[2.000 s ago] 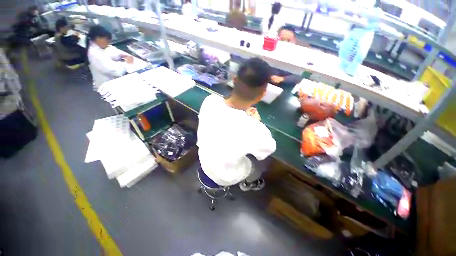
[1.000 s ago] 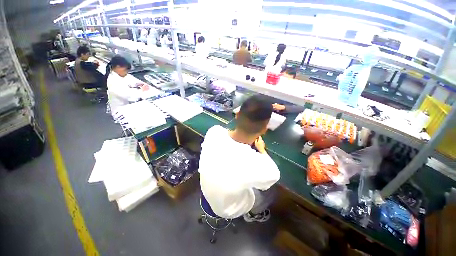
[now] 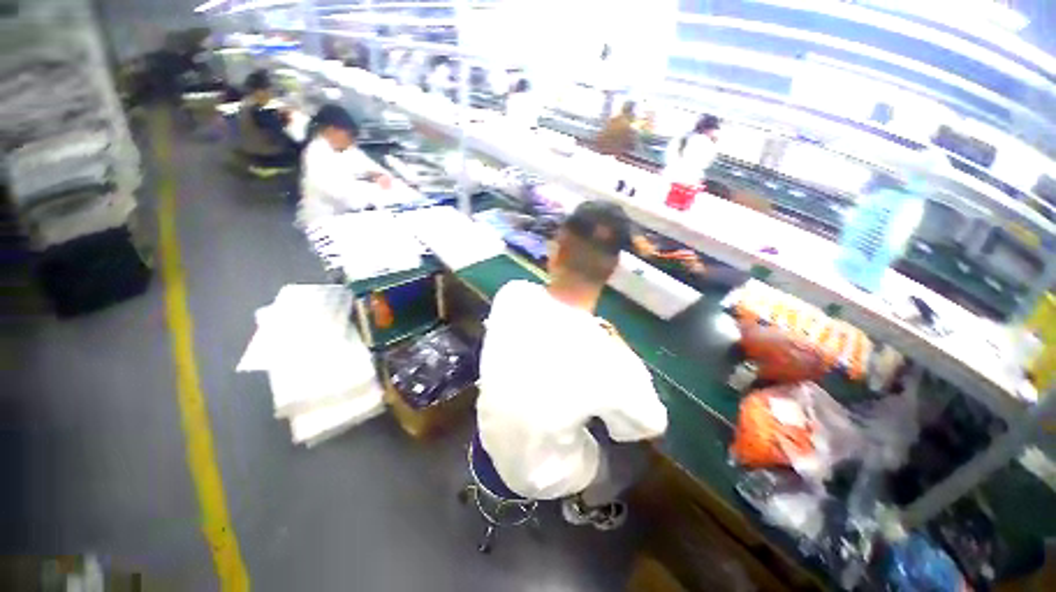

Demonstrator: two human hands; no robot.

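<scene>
Neither of my hands is in view. Nearest in front, a person in a white top (image 3: pixel 562 387) sits on a round stool at the green-topped bench (image 3: pixel 683 376). To their right on the bench lie a clear plastic bag of orange parts (image 3: pixel 774 430), a row of orange and white pieces (image 3: pixel 816 332) and a bag with blue contents (image 3: pixel 923 564). To their left stands an open brown carton (image 3: pixel 434 419) with dark, shiny bagged contents. White trays (image 3: pixel 313 370) are stacked beside it on the floor.
More white trays (image 3: pixel 373 245) lie on the bench's left part. A white upper shelf (image 3: pixel 741 249) holds a red container (image 3: pixel 681 195) and a large clear bottle (image 3: pixel 871 237). A yellow floor line (image 3: pixel 185 370) runs along the left. Other people sit farther back. A small pale blur shows at the bottom left.
The view has swung left, so the seated person and bench sit farther right in the picture and more of the left-hand stack shows. A long white tray now shows beyond the seated person.
</scene>
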